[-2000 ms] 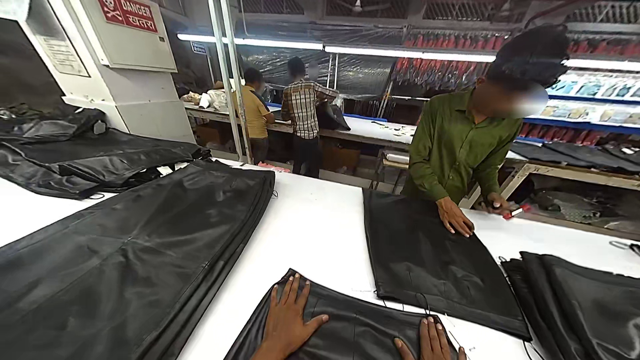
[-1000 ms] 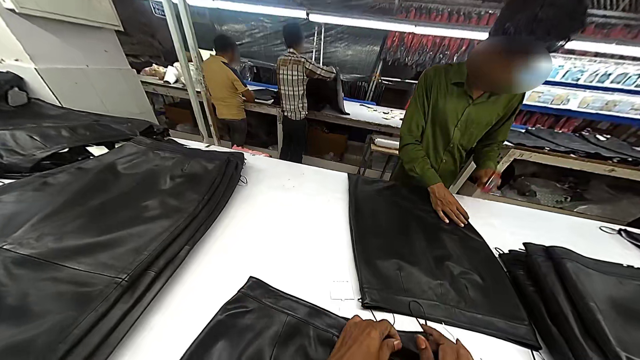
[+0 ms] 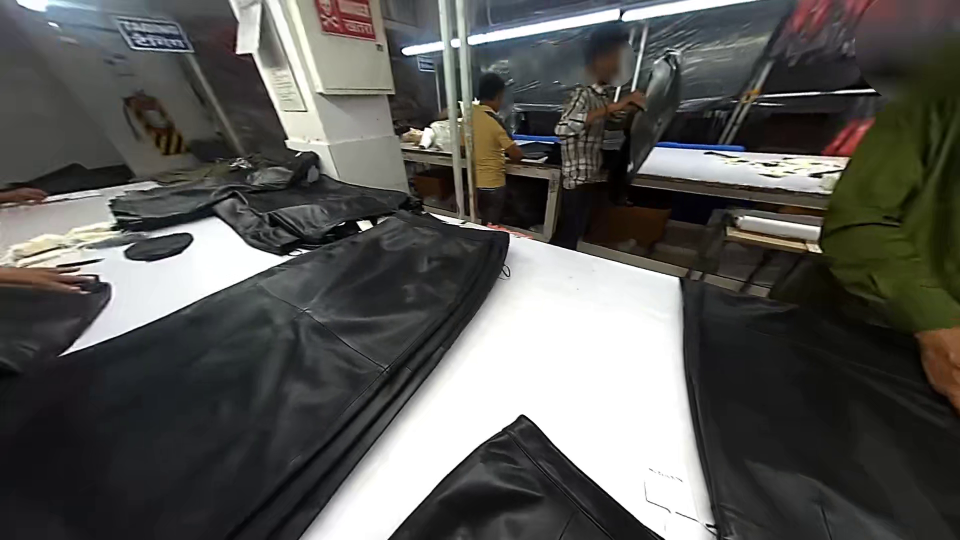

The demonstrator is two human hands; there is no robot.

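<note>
Neither my left hand nor my right hand shows in the head view now. At the bottom centre, the corner and waistband of a black leather-like garment [image 3: 525,487] lie on the white tabletop [image 3: 592,322]. Another black garment [image 3: 810,420] lies flat at the right, beneath the hand of a co-worker in a green shirt. A stack of long black garments [image 3: 300,375] covers the left side, its layered edges facing right, with a thin cord loop near its far corner.
Crumpled black pieces [image 3: 300,202] lie behind the stack. A co-worker's hand [image 3: 45,279] rests on black material at the far left, near a round black piece [image 3: 158,247]. A pillar [image 3: 345,112] and metal poles stand beyond the table. Two people work at a rear bench [image 3: 750,172].
The view has swung far to the left. My hands, seen on the near garment's waistband in both earlier frames, are out of view. The person in the checked shirt now holds a dark piece up higher.
</note>
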